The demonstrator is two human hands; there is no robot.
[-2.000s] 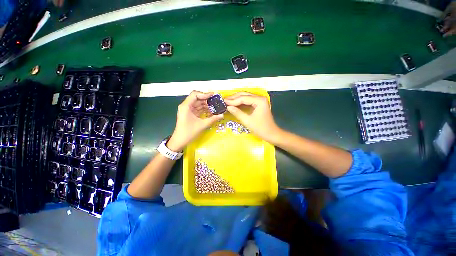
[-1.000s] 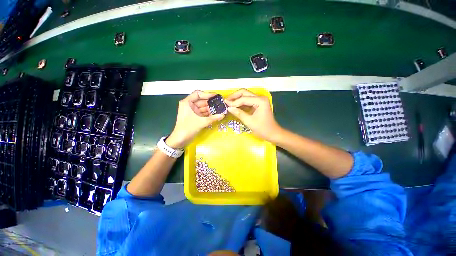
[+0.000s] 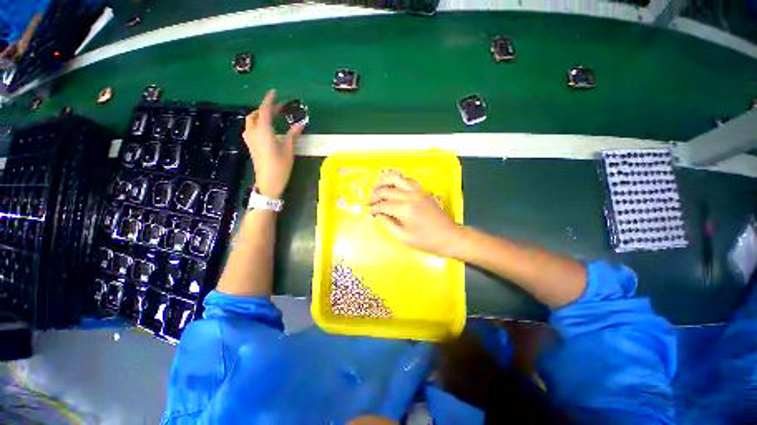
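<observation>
A dark square watch case (image 3: pixel 295 114) with a silvery rim lies on the green conveyor, beside the spread fingertips of my left hand (image 3: pixel 270 151). My left hand is open, its thumb close to the case. My right hand (image 3: pixel 411 214) is over the far part of the yellow parts tray (image 3: pixel 398 330), fingers bent down. Whether it pinches a grain is too small to tell. Small metal parts (image 3: pixel 355 295) lie heaped in the tray's near left corner; sparse grains lie at its far end, partly hidden by my right hand.
A black blister tray (image 3: pixel 170 220) with cases stands at left, beside stacked trays (image 3: pixel 50 224). More cases, such as one nearby (image 3: pixel 472 109), lie on the conveyor (image 3: pixel 398 75). A dotted white holder (image 3: pixel 645 199), a thin dark stick (image 3: pixel 707 249) and a crumpled translucent item (image 3: pixel 743 253) are at right.
My left hand has moved left and forward to the conveyor and let go of the case. My right hand has come down over the tray. Cases on the belt show further right.
</observation>
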